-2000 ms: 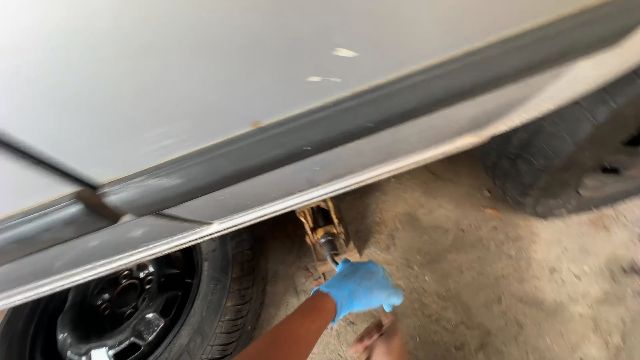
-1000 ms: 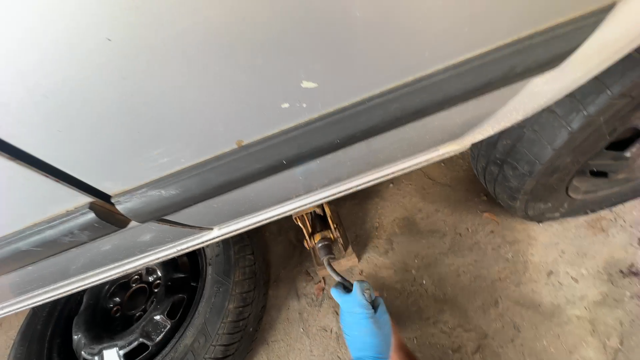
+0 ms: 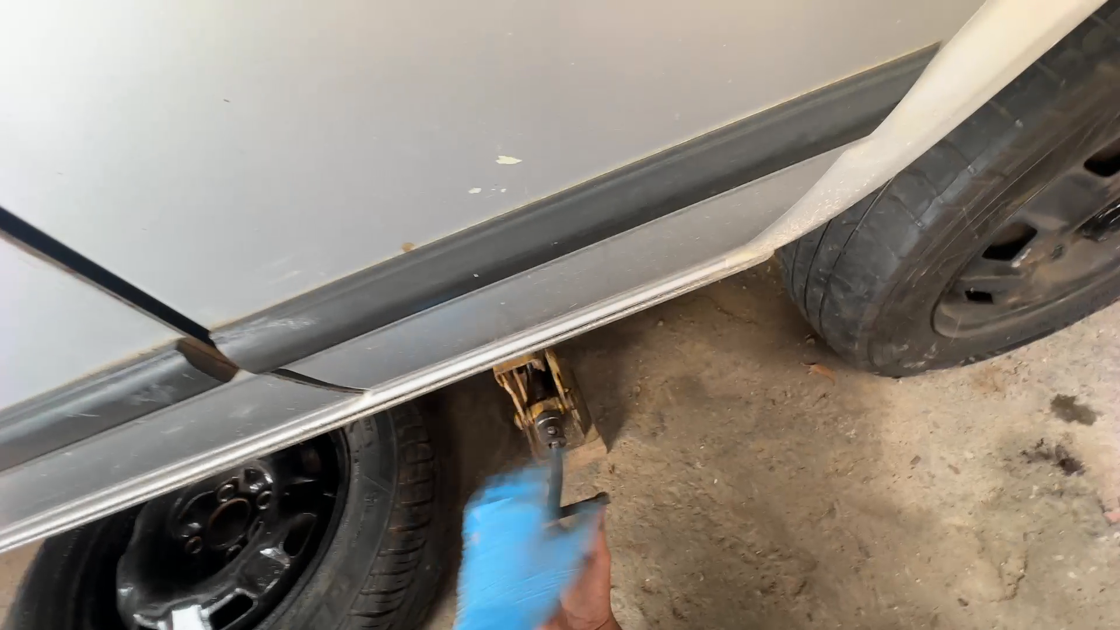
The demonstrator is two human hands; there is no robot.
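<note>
A yellowish scissor-type car jack (image 3: 538,394) stands on the ground beneath the sill of a silver car (image 3: 350,157). A dark crank handle (image 3: 555,481) runs from the jack's end toward me. My left hand (image 3: 521,551), in a blue glove and blurred by motion, is closed around the handle's near part. My bare right hand (image 3: 591,582) is just right of and partly behind the glove, close to the handle's cross end; its fingers are mostly hidden, so its hold cannot be told.
A loose-looking black wheel with a tire (image 3: 398,516) lies partly under the sill at lower left. Another wheel (image 3: 884,262) sits in the arch at right. Rough concrete floor (image 3: 787,490) spreads to the right of the jack, with dark stains.
The gloved hand was on the handle in both earlier frames and its pose has changed. The bare hand, lower and apart from the glove two seconds ago, is now close beside it.
</note>
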